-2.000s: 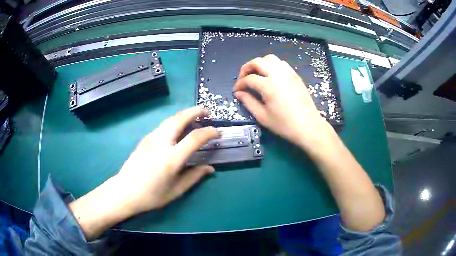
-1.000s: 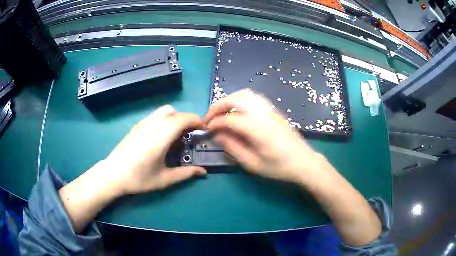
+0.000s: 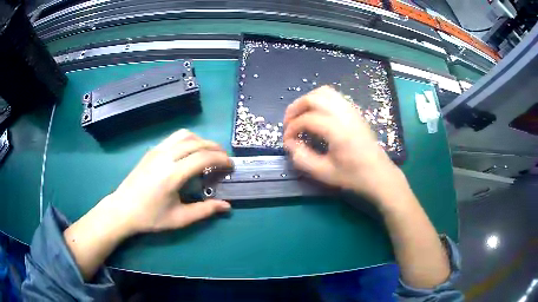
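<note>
A black plastic bar (image 3: 259, 186) lies in front of me on the green mat, with bright dots along its middle and a ringed hole at its left end. My left hand (image 3: 171, 186) holds the bar's left end between fingers and thumb. My right hand (image 3: 336, 141) is over the bar's right part and the tray's front edge, fingers curled; its fingertips are blurred, and whether they hold a small nut cannot be told. The bar's right end is hidden by this hand. The black parts tray (image 3: 283, 71) lies behind the bar, with small metal nuts (image 3: 253, 131) scattered in it.
A low stack of bars (image 3: 141, 100) lies at the left on the green mat (image 3: 177, 253). A tall black stack (image 3: 29, 59) stands at the far left. A pale plastic piece (image 3: 427, 109) lies right of the tray. Metal rails (image 3: 141, 46) and an orange part (image 3: 425, 20) are behind.
Since one second ago, my right hand has moved right and slightly up, uncovering more of the bar's middle. My left hand has stayed at the bar's left end. The view has shifted a little.
</note>
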